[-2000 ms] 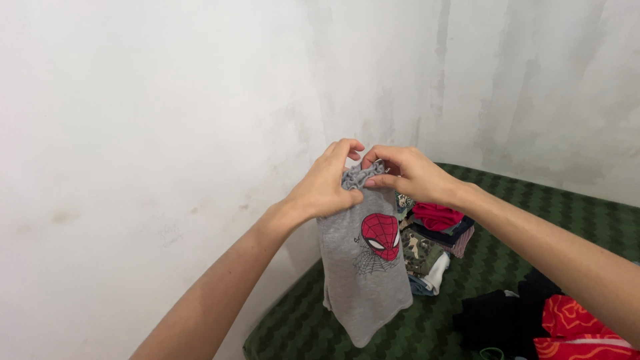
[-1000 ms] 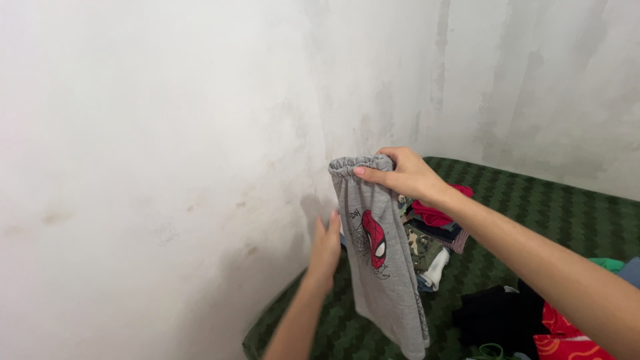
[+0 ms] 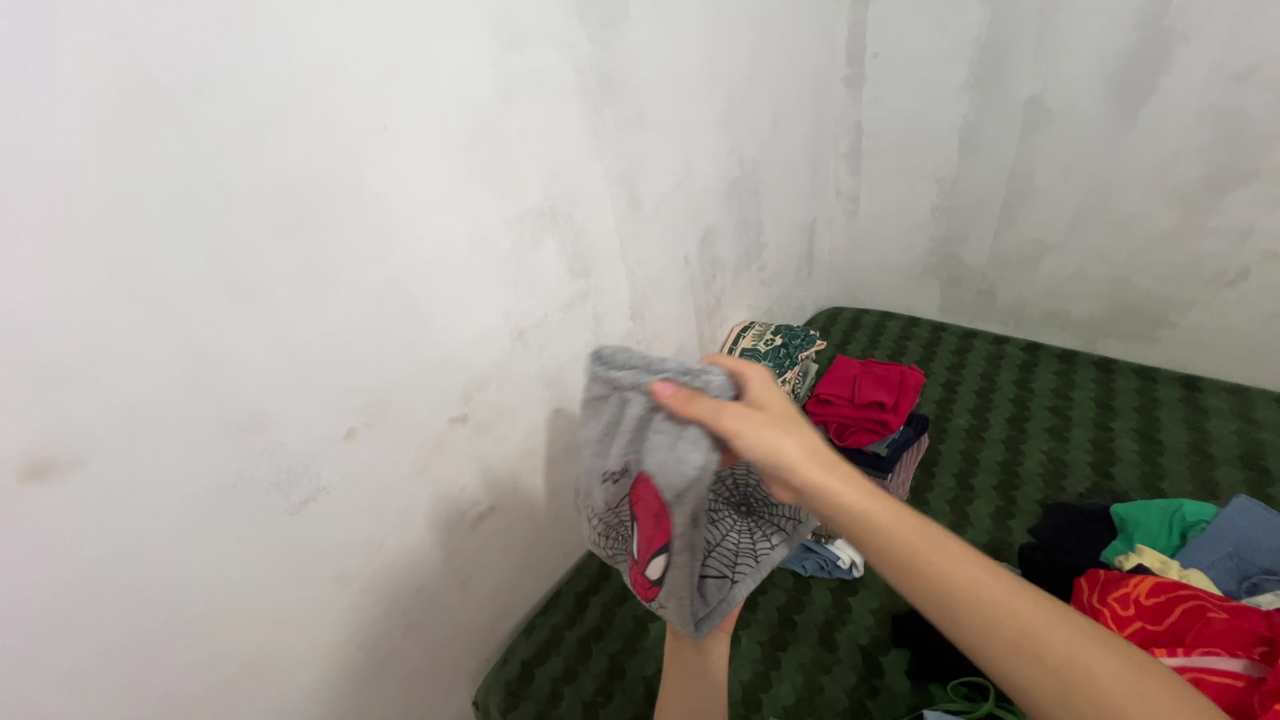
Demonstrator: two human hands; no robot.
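A grey cloth garment (image 3: 655, 420) with a gathered elastic waistband, a red masked-head print and black web prints hangs before me. My right hand (image 3: 765, 425) grips it near the waistband, thumb on the front. My left hand (image 3: 730, 620) is beneath the garment's lower part, mostly covered by the cloth; its grip cannot be seen. Just behind lie a folded red garment (image 3: 865, 400) on top of a small stack and a folded green and cream patterned cloth (image 3: 775, 345).
A mattress with a dark green patterned cover (image 3: 1000, 440) stretches below, against stained white walls (image 3: 400, 250). At the right lie loose clothes: red with orange lines (image 3: 1180, 620), green (image 3: 1160, 525), black (image 3: 1065, 545) and blue (image 3: 1235, 545). Folded blue cloth (image 3: 825, 560) lies behind the garment.
My left hand has gone from the waistband down under the garment. The garment's lower part is now folded up, where it hung long before. My right hand has kept hold near the waistband.
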